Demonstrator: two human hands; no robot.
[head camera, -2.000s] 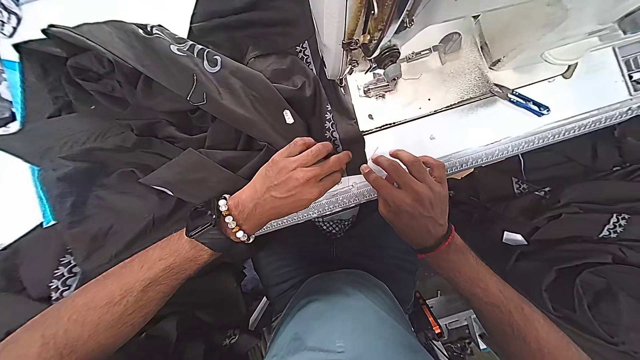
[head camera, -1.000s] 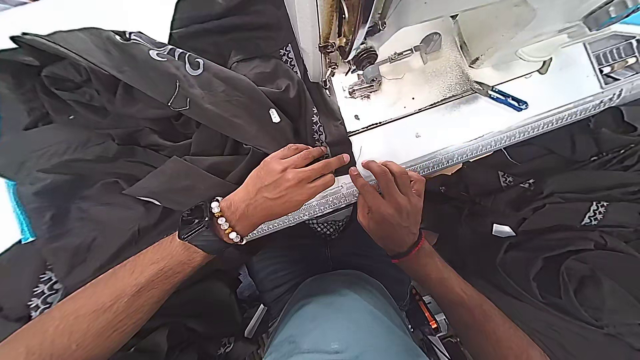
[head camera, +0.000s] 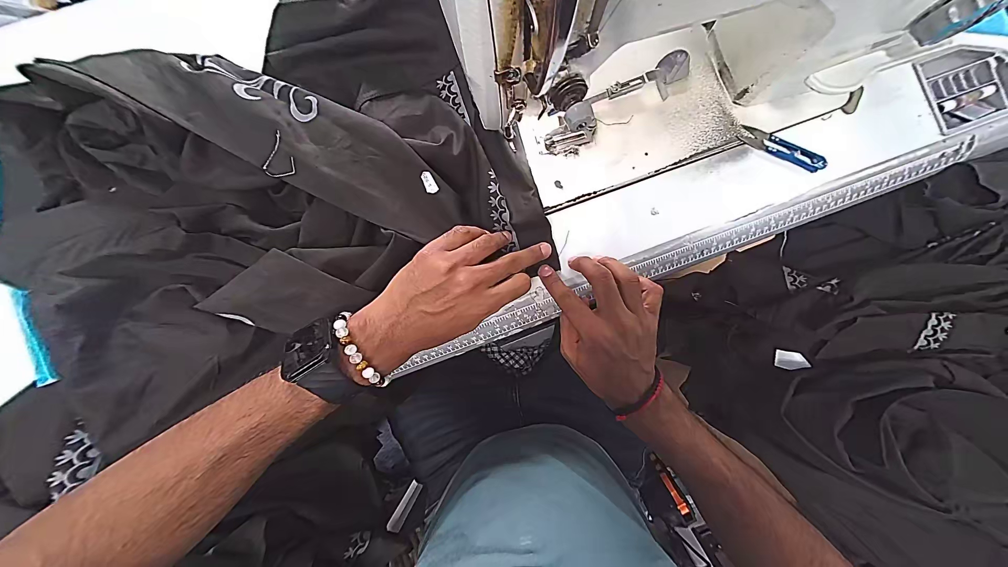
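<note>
Black fabric with grey embroidery lies heaped on the left of the sewing table. My left hand rests palm down on its lower right corner, fingers spread toward the fabric's edge. Just right of that edge, my right hand touches the table's front with its fingertips, the index finger close to the fabric corner. Whether the right fingers pinch a bit of cloth or thread cannot be told. Beyond both hands stands the sewing machine's presser foot, apart from the fabric.
Blue-handled thread snips lie on the table at the right. A measuring tape runs along the front edge. More black embroidered fabric is piled below at the right, with a white tag on it. A parts tray is set in the table.
My right hand's fingers have drawn closer together and nearer to my left hand's fingertips than two seconds ago. The left hand stays on the fabric corner. The view has shifted slightly.
</note>
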